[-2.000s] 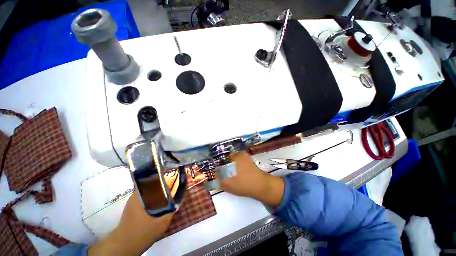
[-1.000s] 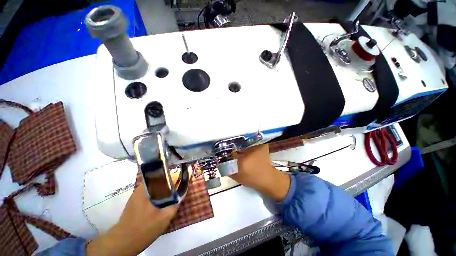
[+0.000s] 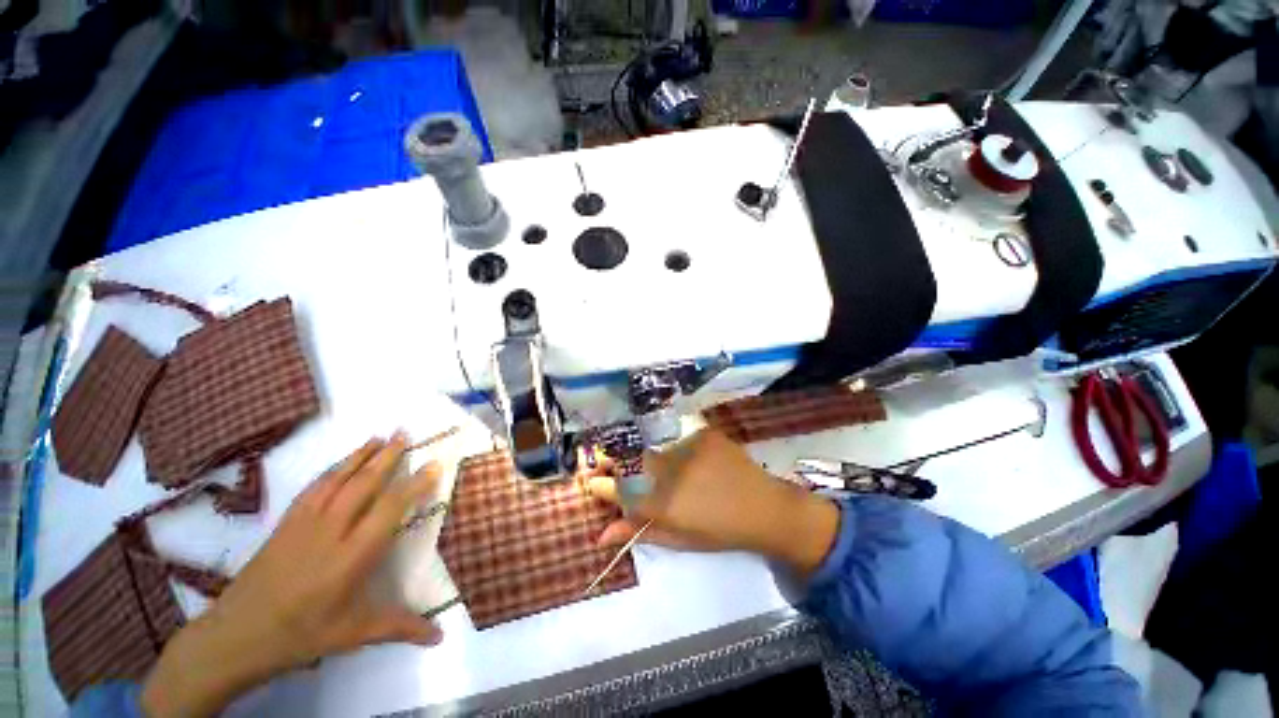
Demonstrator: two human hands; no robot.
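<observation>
A brown-red plaid piece [image 3: 530, 544] lies flat below the sewing machine's presser foot area, its upper edge hidden by the metal guard [image 3: 530, 421] and my right hand. My right hand [image 3: 722, 494] is at the needle area, fingers bent over the plaid's upper right edge. A thin pale stick or strip [image 3: 617, 558] runs from beneath its thumb across the cloth; whether I grip it is unclear. My left hand [image 3: 302, 561] rests left of the plaid on a pale sheet [image 3: 410, 561], fingers apart, holding nothing.
Plaid stacks [image 3: 232, 393] and narrow strips lie at left. The white machine head [image 3: 673, 316] spans the back. Another plaid piece [image 3: 800, 412], dark snips [image 3: 867, 480], a thin metal rod [image 3: 975, 438] and red-handled scissors [image 3: 1119, 428] lie at right. Blue sheeting [image 3: 309, 147] is behind.
My left hand has let go of the plaid and moved left, spreading its fingers. More of the plaid shows. The pale thin thing has come into view. The camera view has shifted.
</observation>
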